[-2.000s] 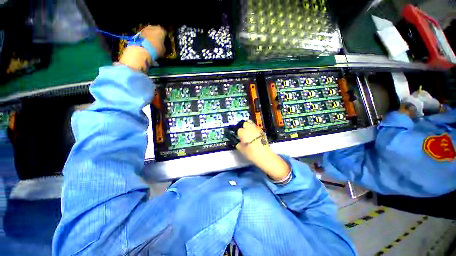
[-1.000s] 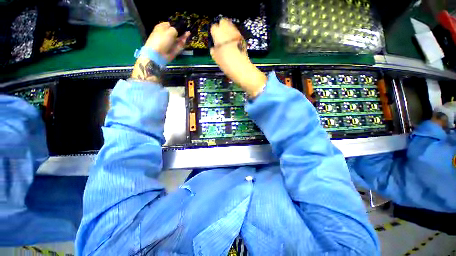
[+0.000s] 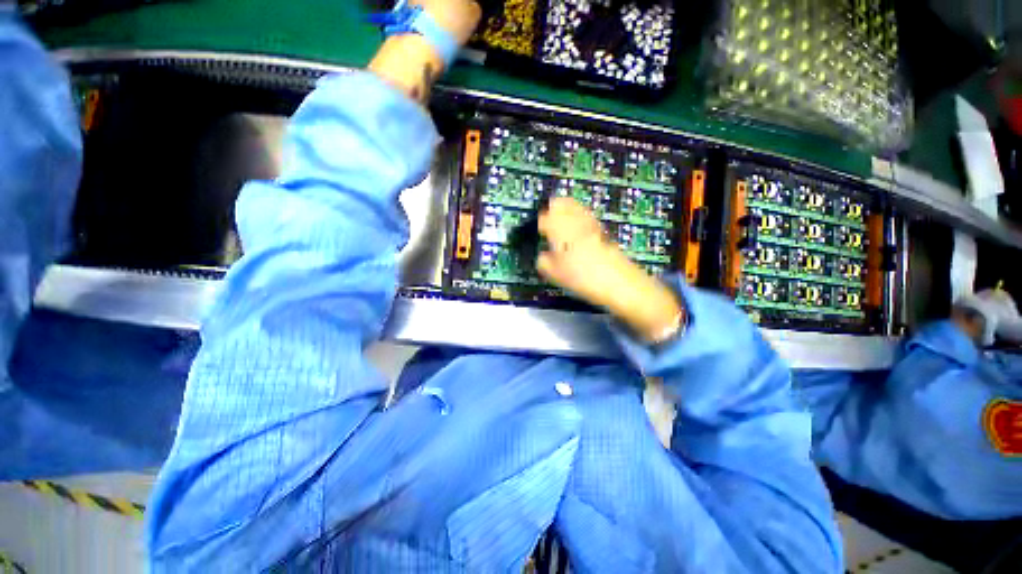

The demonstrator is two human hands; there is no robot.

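A black carrier (image 3: 461, 274) with orange end bars holds rows of green circuit boards (image 3: 647, 204) in front of me. My right hand (image 3: 574, 249) is over the left-middle of these boards, its dark-covered fingertips pointing left. Whether it holds a part cannot be told. My left hand (image 3: 451, 20), with a light blue strap on the wrist, is at the top edge beside the black component bin (image 3: 594, 76); its fingers are cut off or hidden. The bin holds yellow components (image 3: 510, 25) on the left and white components (image 3: 639, 47) on the right.
A second carrier with green boards (image 3: 805, 249) lies to the right. A clear tray of yellow-topped parts (image 3: 801, 67) is behind it. The conveyor's silver front rail (image 3: 504, 325) runs before me. A person's blue sleeve (image 3: 930, 415) is at right, another (image 3: 34, 168) at far left.
My right hand has moved from the bin down to the boards. My left hand stays by the bin. The view has shifted, so the bench sits higher and the carriers farther right.
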